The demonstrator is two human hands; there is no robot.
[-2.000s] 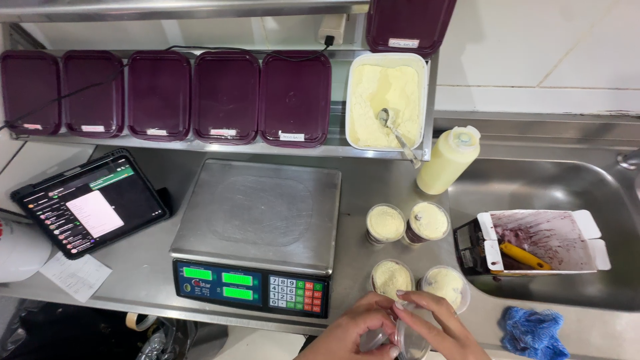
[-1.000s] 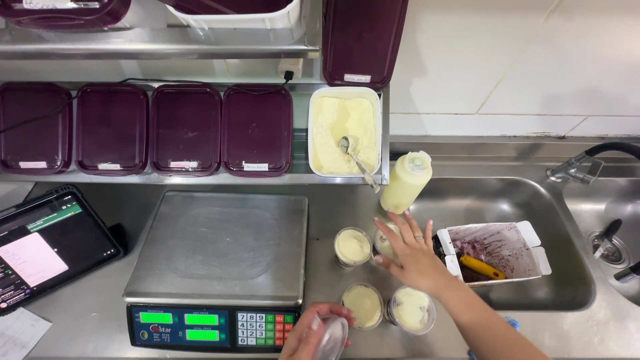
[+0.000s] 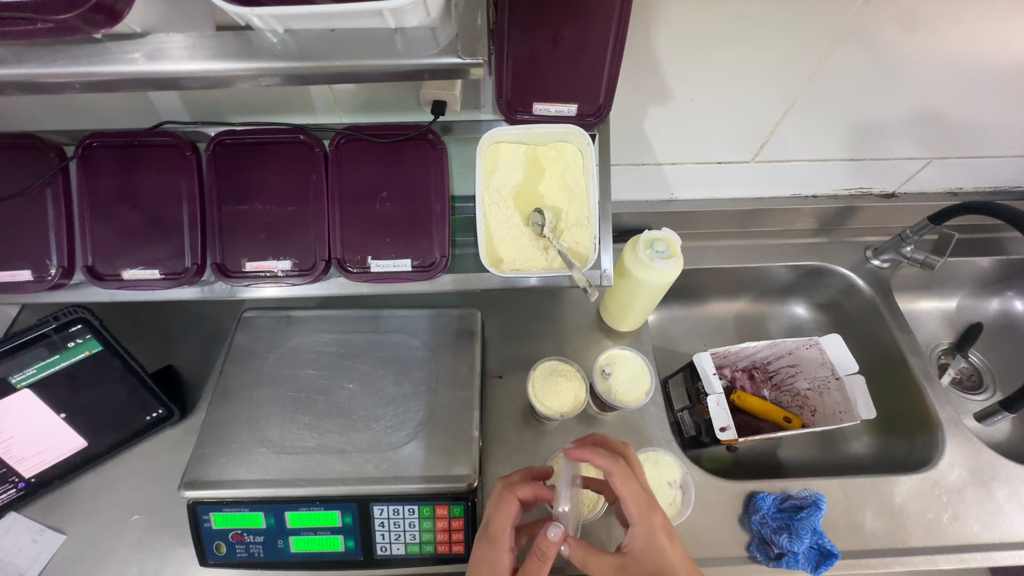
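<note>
Clear plastic lids [image 3: 566, 496], seen edge-on and apparently stacked, are held between both hands at the bottom centre. My left hand [image 3: 520, 520] grips them from the left and my right hand [image 3: 620, 512] from the right, fingertips at the top and bottom edges. Beneath the hands stands a plastic cup of pale powder [image 3: 594, 484], partly hidden. Another filled cup [image 3: 666, 486] is just right of my right hand. Two more, a left one [image 3: 558, 389] and a right one [image 3: 622, 378], stand behind. A squeeze bottle with pale yellow contents [image 3: 642, 280] stands behind these cups.
A digital scale [image 3: 332, 400] and a tablet [image 3: 72, 408] are at left. On the shelf are purple-lidded containers [image 3: 390, 204] and an open tub of pale powder [image 3: 512, 192] with a metal spoon [image 3: 570, 260]. The sink [image 3: 888, 432] holds a stained carton [image 3: 832, 384]; a blue cloth [image 3: 790, 528] lies in front.
My right hand has come back from the rear right cup to the lids, which my left hand held alone a second ago. Both hands now grip them.
</note>
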